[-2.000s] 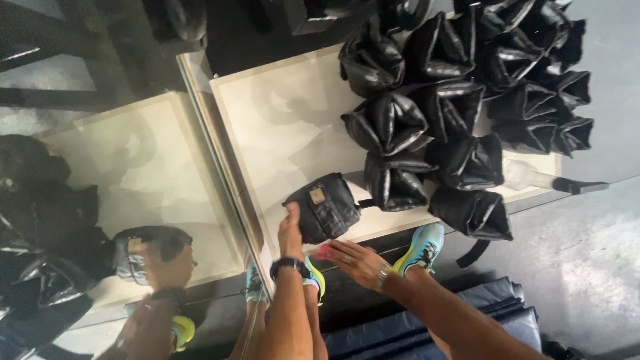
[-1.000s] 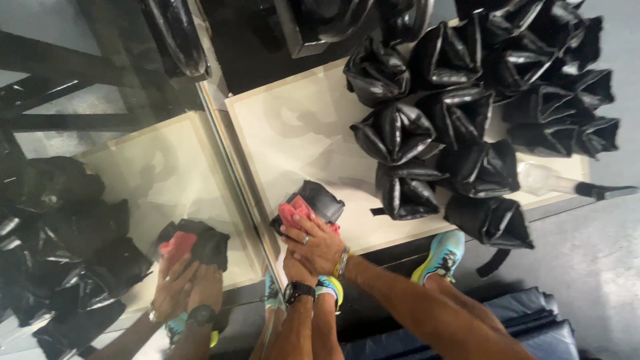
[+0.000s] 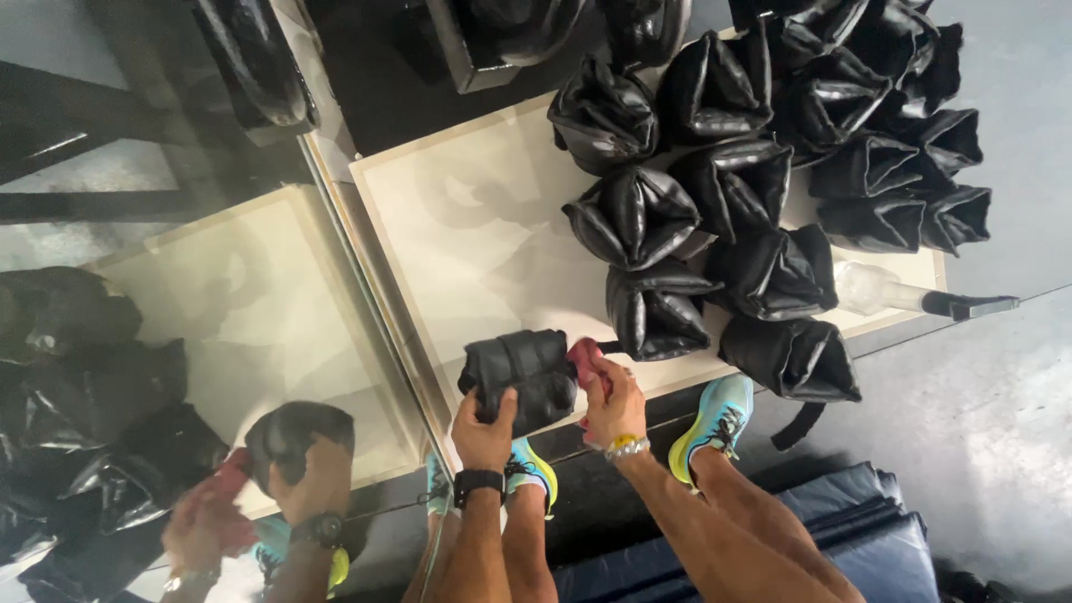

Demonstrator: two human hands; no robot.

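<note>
My left hand (image 3: 486, 427), with a dark watch on its wrist, grips the near side of a black padded bag (image 3: 523, 377) over the near left part of a cream board (image 3: 477, 251). In my right hand (image 3: 615, 406) is a bunched red cloth (image 3: 586, 360), held at the bag's right end. A metal watch sits on that wrist. Just to the right of the cloth stands the nearest of several black stuffed bags with folded tops (image 3: 657, 310). The mirror on the left reflects both hands, the bag and the cloth.
A mirror (image 3: 234, 276) borders the board on the left. A clear spray bottle (image 3: 879, 289) with a black nozzle lies at the board's right end. Folded blue mats (image 3: 871, 536) lie near my feet in light blue shoes (image 3: 716, 419). Black equipment (image 3: 502, 33) stands beyond the board.
The red cloth has moved from the bag's top to its right end with my right hand. My left hand now shows clearly on the bag's near side, and the bag is turned differently.
</note>
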